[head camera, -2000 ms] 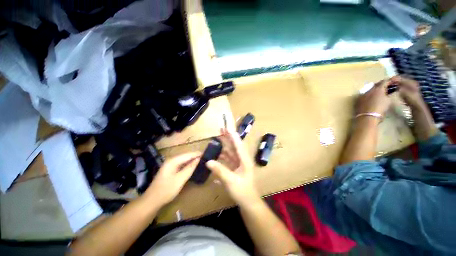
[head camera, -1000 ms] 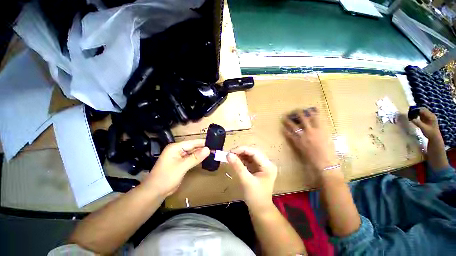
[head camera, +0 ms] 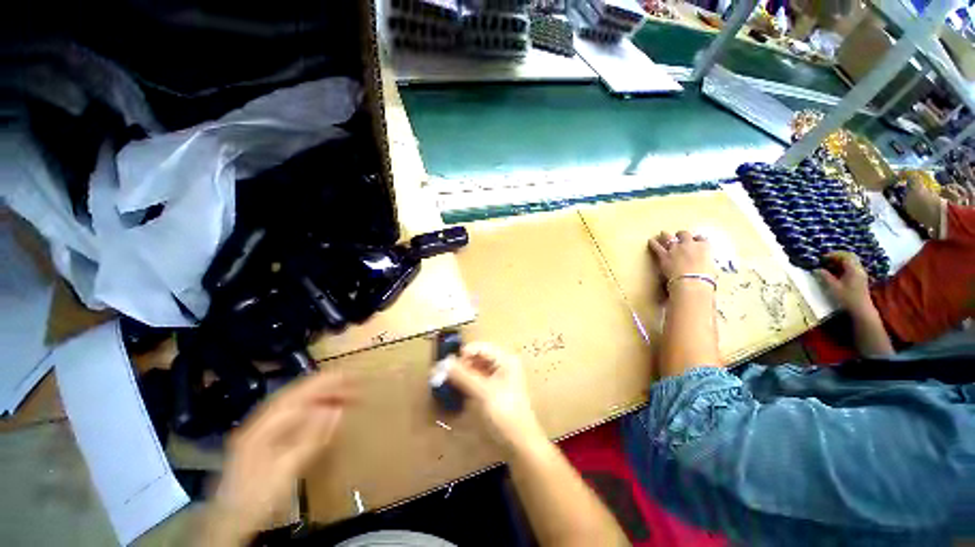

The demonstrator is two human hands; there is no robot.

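A black housing (head camera: 447,372) with a small white sticker near its middle is upright in the picture over the cardboard. My right hand (head camera: 494,387) grips it from the right side, fingertips at the white patch. My left hand (head camera: 283,433) is blurred, to the left and apart from the housing, with nothing visible in it. The long white label sheet (head camera: 115,427) lies at the left. A heap of black housings (head camera: 310,294) lies beyond my left hand.
A dark carton (head camera: 382,128) with crumpled white wrap (head camera: 176,203) stands at upper left. The green surface (head camera: 577,128) runs behind the cardboard bench cover (head camera: 535,256). A neighbour's hand (head camera: 684,256) rests on the cardboard at right, near dense rows of dark pieces (head camera: 813,219).
My left hand has let go of the housing and moved left and down. My right hand now holds the housing. The neighbour's near hand no longer covers a dark piece. The view has shifted.
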